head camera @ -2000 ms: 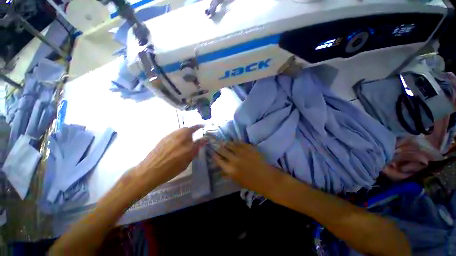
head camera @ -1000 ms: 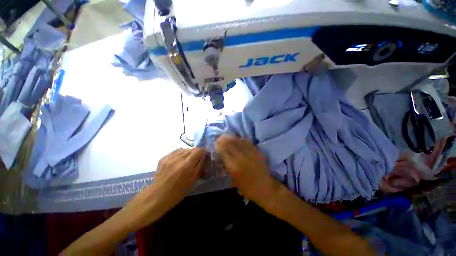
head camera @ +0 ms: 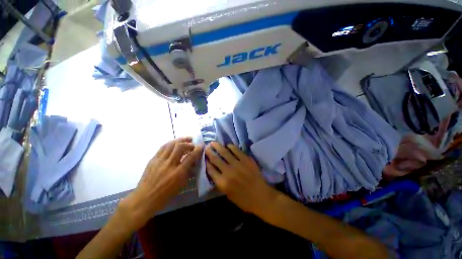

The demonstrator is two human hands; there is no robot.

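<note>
My left hand (head camera: 169,164) and my right hand (head camera: 230,172) lie side by side just in front of the needle area, fingertips on a narrow blue band (head camera: 203,177) and the gathered edge beside it. Both hands hold the cloth down at the fingertips. The large blue-grey gathered garment heap (head camera: 324,131) spreads to the right of the needle, under the machine head. The presser foot area (head camera: 201,103) is just beyond my fingers; the needle tip is lost in glare. The white JACK sewing machine (head camera: 243,50) spans the top.
Flat blue cuff pieces (head camera: 58,159) lie at left, with more blue bundles (head camera: 23,91) at far left. Blue pieces (head camera: 114,73) sit behind the needle. Black-handled scissors (head camera: 420,112) lie at right near pink scraps (head camera: 408,152). A blue-rimmed basket (head camera: 375,195) is low right.
The view has shifted. My hands now lie flatter on the cloth, and the narrow band shows again below my fingertips, hanging toward the table's front edge.
</note>
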